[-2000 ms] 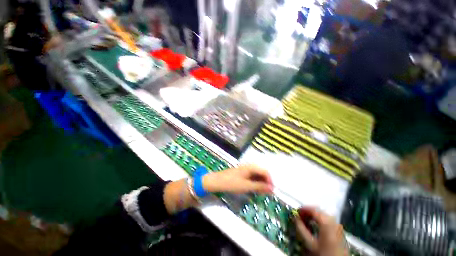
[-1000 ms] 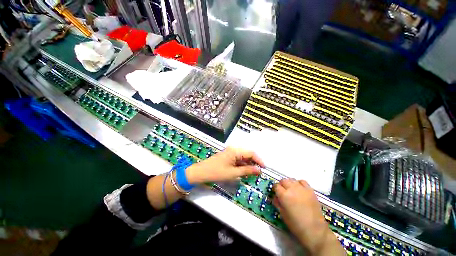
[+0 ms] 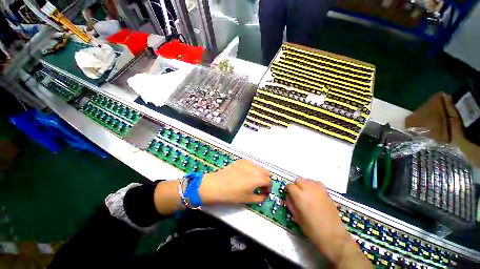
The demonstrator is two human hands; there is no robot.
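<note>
A green PCB panel (image 3: pixel 273 206) with small dark, blue and white parts lies on the conveyor line under my hands. My left hand (image 3: pixel 237 183), with a blue wrist strap (image 3: pixel 192 190), has its fingertips bent down at the panel's parts. My right hand (image 3: pixel 311 202) is bent over the same panel, just right of my left, fingertips at the board. Whether either hand pinches a small component is hidden by the fingers. More PCB panels (image 3: pixel 181 149) lie along the line to the left and to the right.
Yellow-and-black component rows (image 3: pixel 316 89) stand on a white sheet (image 3: pixel 305 157) behind the line. Left of them is a clear tray (image 3: pixel 208 100) of silver parts. A ribbed parts pack (image 3: pixel 439 181) in plastic is at right. Red bins (image 3: pixel 180 51) are farther left. A person's dark-clothed legs (image 3: pixel 295 23) stand behind.
Since a second ago, my left hand has moved slightly down over the panel and its fingers have curled more. My right hand stays near the same boards, shifted slightly up. The view has shifted a little.
</note>
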